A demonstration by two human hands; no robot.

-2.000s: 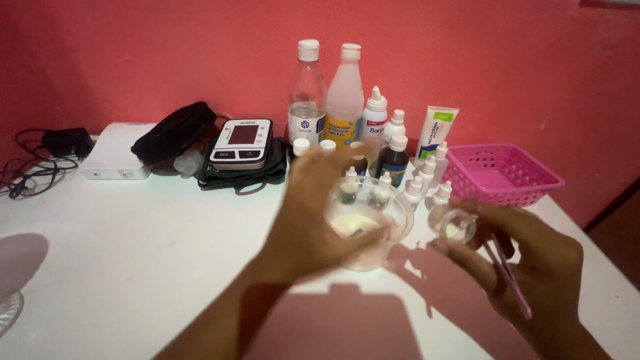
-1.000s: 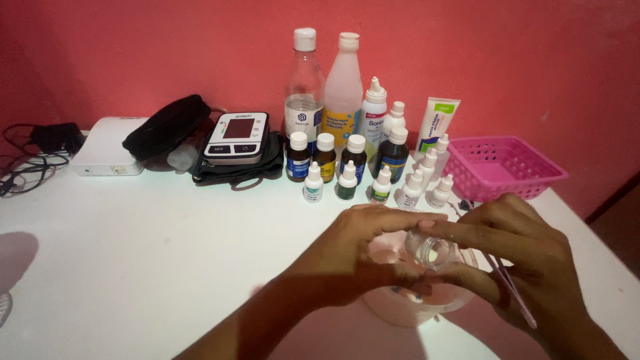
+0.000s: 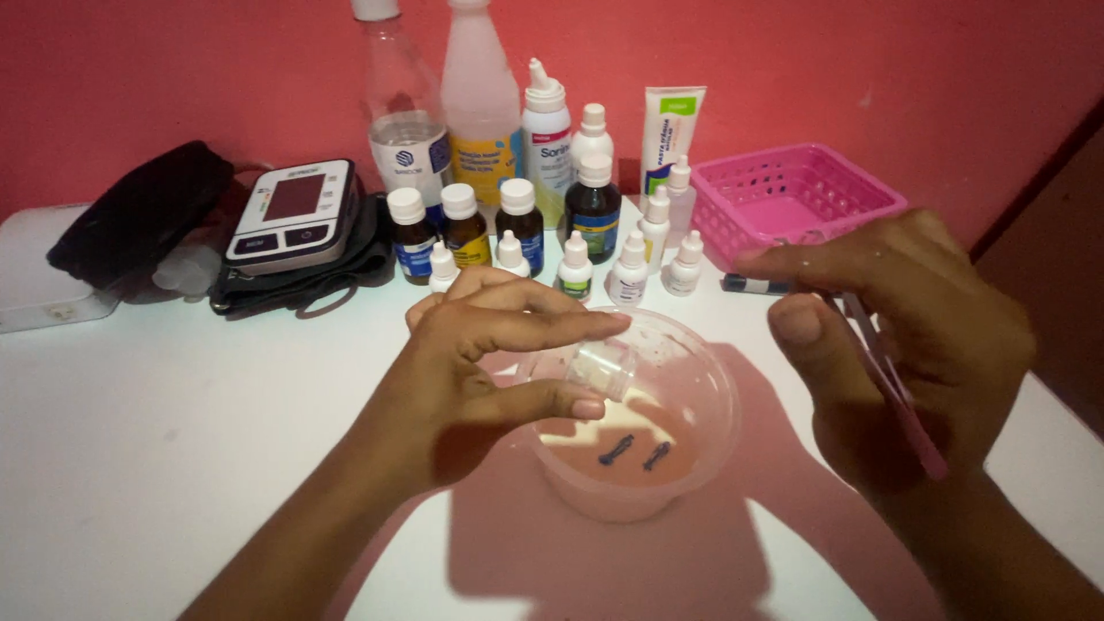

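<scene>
Between the thumb and fingers of my left hand is a small clear plastic cup, tilted on its side over a round translucent plastic tub. Whitish contents show inside the cup. Two small dark twisted pieces lie in the tub on a pale surface. My right hand is raised to the right of the tub and holds pink tweezers against the palm, their lower end pointing down. Its thumb and index finger are apart.
Behind the tub stand dropper bottles, dark bottles with white caps, two tall bottles, a spray bottle and a tube. A pink basket is at right; a blood pressure monitor and black pouch are at left.
The small cup, near my right hand two seconds ago and between both hands one second ago, is now in my left hand alone. My right hand has moved away to the right with the tweezers.
</scene>
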